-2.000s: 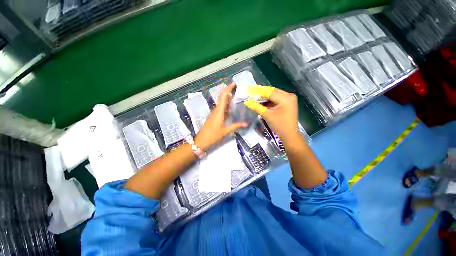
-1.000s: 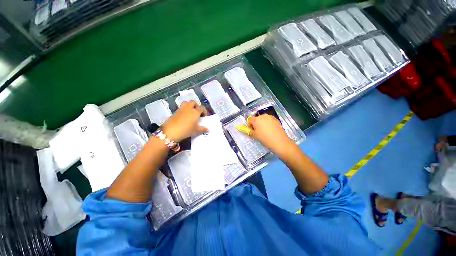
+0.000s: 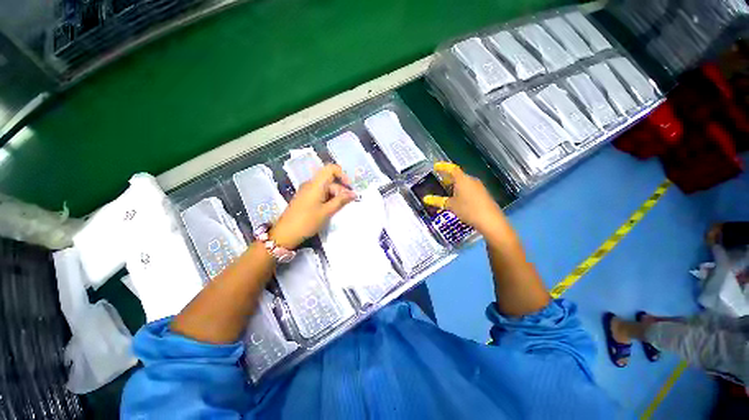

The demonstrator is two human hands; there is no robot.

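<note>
A clear tray (image 3: 417,285) holds phones in translucent white sleeves (image 3: 394,139) in two rows. A bare dark keypad phone (image 3: 453,227) lies in the near row's right-end pocket. My left hand (image 3: 310,209), with a bracelet, pinches the upper end of a blank white sleeve (image 3: 355,246) lying over the near row; its fingertips partly hide the contact. My right hand (image 3: 470,201), with yellow finger cots, is at the bare phone, thumb and finger apart on its upper part; no closed grip shows.
A stack of trays with sleeved phones (image 3: 538,123) stands at the right. Flat white sleeves (image 3: 160,258) and a crumpled whitish bag (image 3: 98,344) lie left. Dark trays (image 3: 29,328) stand far left. A green belt (image 3: 246,74) runs behind. A person's sandalled feet (image 3: 628,332) and red bags (image 3: 698,148) are right.
My right hand has moved from a sleeved phone in the near row to the bare phone at the right end, and its fingers have spread. My left hand stays at the blank sleeve.
</note>
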